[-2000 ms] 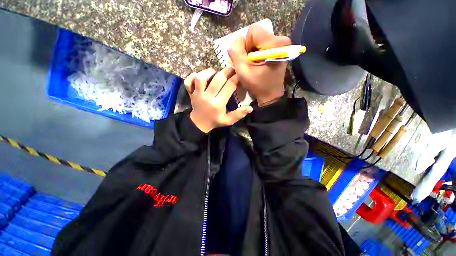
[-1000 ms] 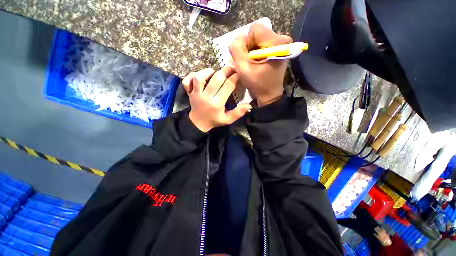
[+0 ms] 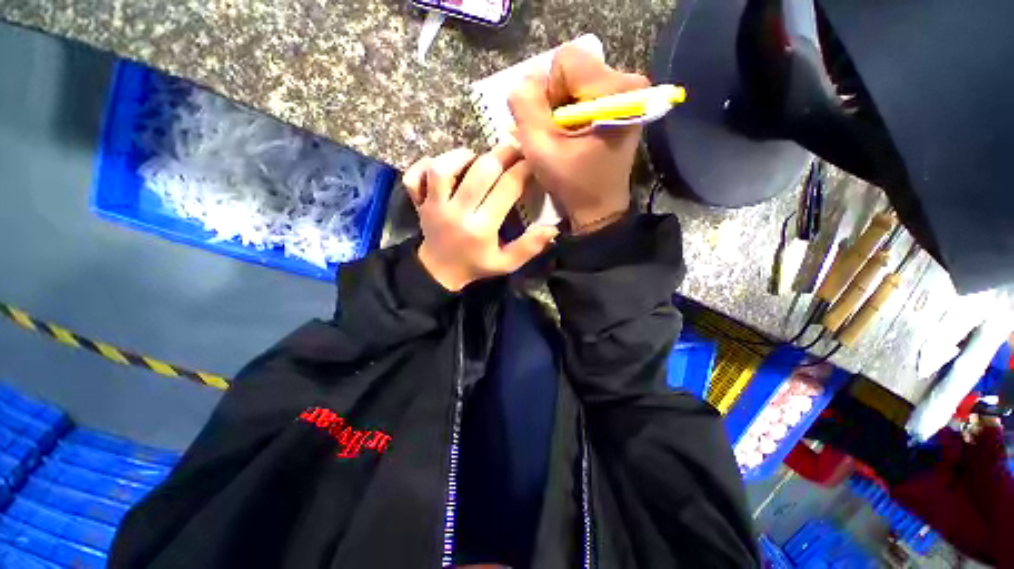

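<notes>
A small white spiral notepad (image 3: 497,93) lies on the speckled granite-like benchtop, its wire edge facing left. My right hand (image 3: 578,139) rests on it and holds a yellow and white pen (image 3: 620,107), whose rear end points right. The pen's tip is hidden by my fingers. My left hand (image 3: 473,215) rests at the notepad's lower edge with its fingers bent beside my right hand, and it covers part of the pages. A smartphone (image 3: 473,9) with a lit screen is cut off by the top edge.
A blue bin (image 3: 120,139) of white shreds sits below the bench edge at left. A dark round-based machine (image 3: 728,145) stands right of my right hand. Wooden-handled tools (image 3: 854,276) lie at right. Blue crates (image 3: 95,495) are at lower left. A person in dark red (image 3: 965,489) is at lower right.
The pen and my right hand have shifted very slightly. My left hand stays almost in place. A person in dark red has come into view at lower right.
</notes>
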